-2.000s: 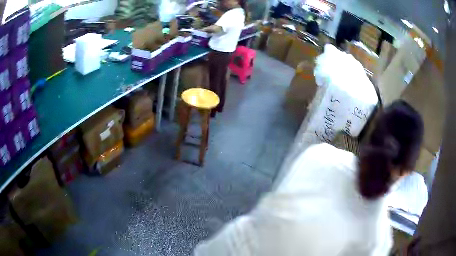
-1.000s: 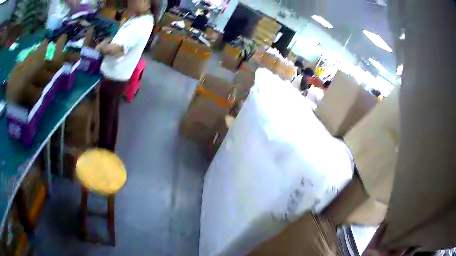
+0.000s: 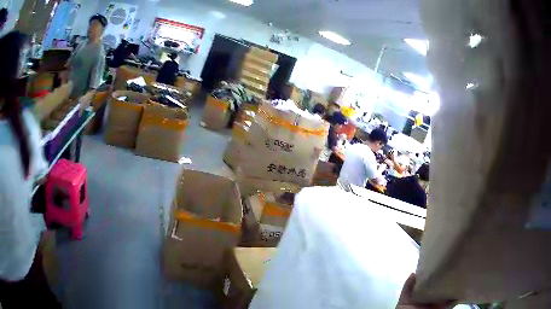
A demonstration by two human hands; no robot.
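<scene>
A large brown carton [image 3: 477,181] stands very close along the right side of the view and is cut off by its edge. A hand, which looks like my left hand [image 3: 417,297], grips the carton's lower left corner at the bottom edge; only part of its fingers shows. My right hand is not in view. The carton's far side and contents are hidden.
A large white-covered load [image 3: 338,253] lies just left of the carton. Open cartons [image 3: 202,247] and a stacked carton [image 3: 284,148] stand ahead. A pink stool [image 3: 67,196] and a person [image 3: 18,187] are at left. Several people sit at benches beyond.
The view has swung right and forward along the aisle. The brown carton has come into view and fills the right side. The wooden stool and the near person in white have left the view.
</scene>
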